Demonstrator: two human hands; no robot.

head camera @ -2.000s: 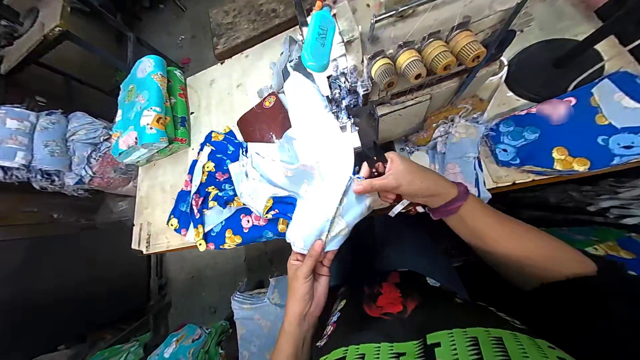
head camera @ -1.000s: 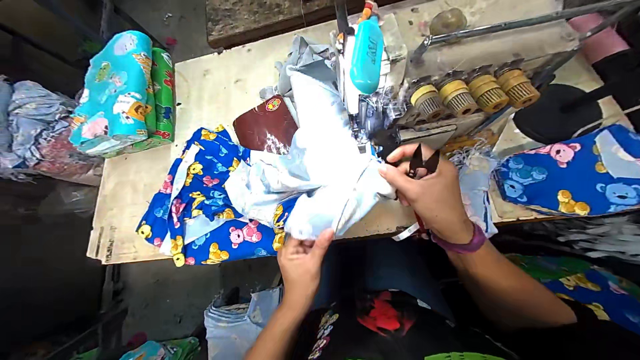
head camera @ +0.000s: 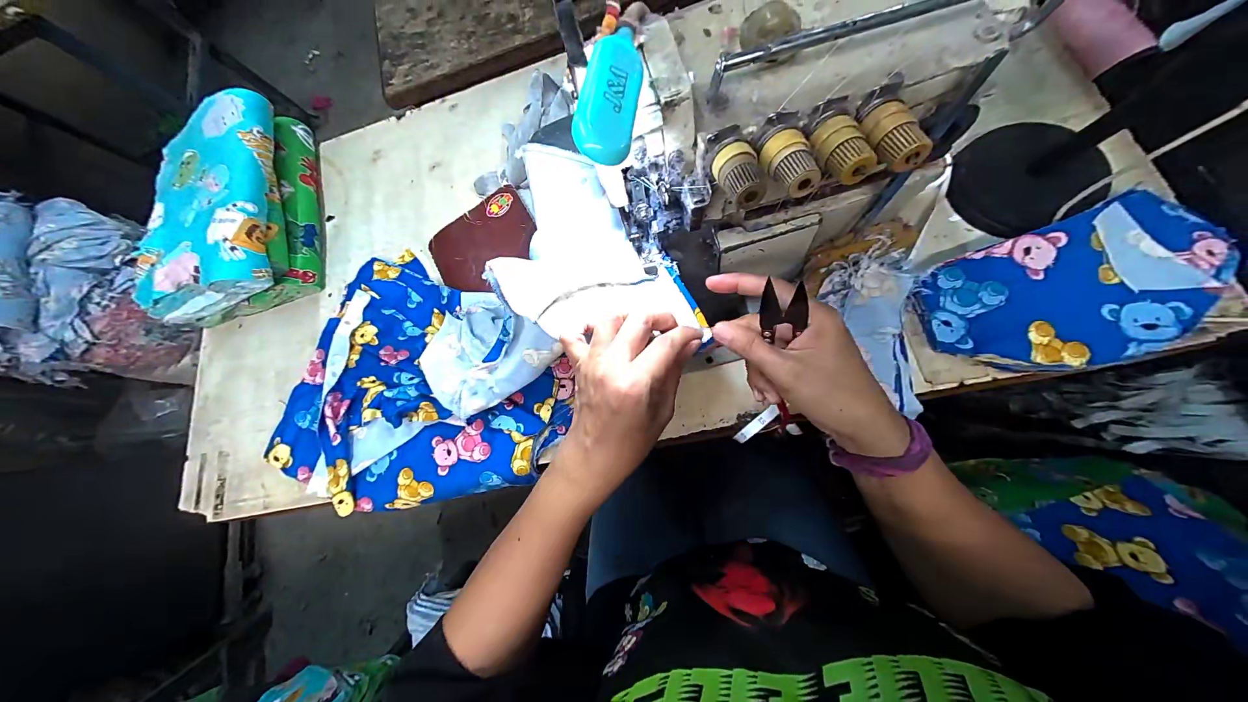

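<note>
The pale underside of a blue bear-print fabric piece (head camera: pixel 595 292) lies beside the needle area of an overlock sewing machine (head camera: pixel 663 185). My left hand (head camera: pixel 624 385) pinches its near edge. My right hand (head camera: pixel 819 370) holds the same edge between thumb and finger, close to the left fingertips, and keeps black thread snips (head camera: pixel 783 310) in the palm, blades pointing away from me. A small white tag (head camera: pixel 758 423) hangs below the snips. More blue bear-print fabric (head camera: pixel 468 448) is bunched on the table to the left, partly under the pale piece.
Four yellow-topped tension dials line the machine front; a turquoise cover piece (head camera: pixel 606 97) stands over the needle area. Folded turquoise fabric (head camera: pixel 214 195) and green fabric (head camera: pixel 300 195) sit at the left table edge. Stacked blue bear-print pieces (head camera: pixel 1082 283) lie at right, a brown plate (head camera: pixel 483 239) near the machine.
My left hand has moved up from the cloth's near end to the edge beside my right hand. The cloth lies flatter, with a blue printed edge showing near the needle.
</note>
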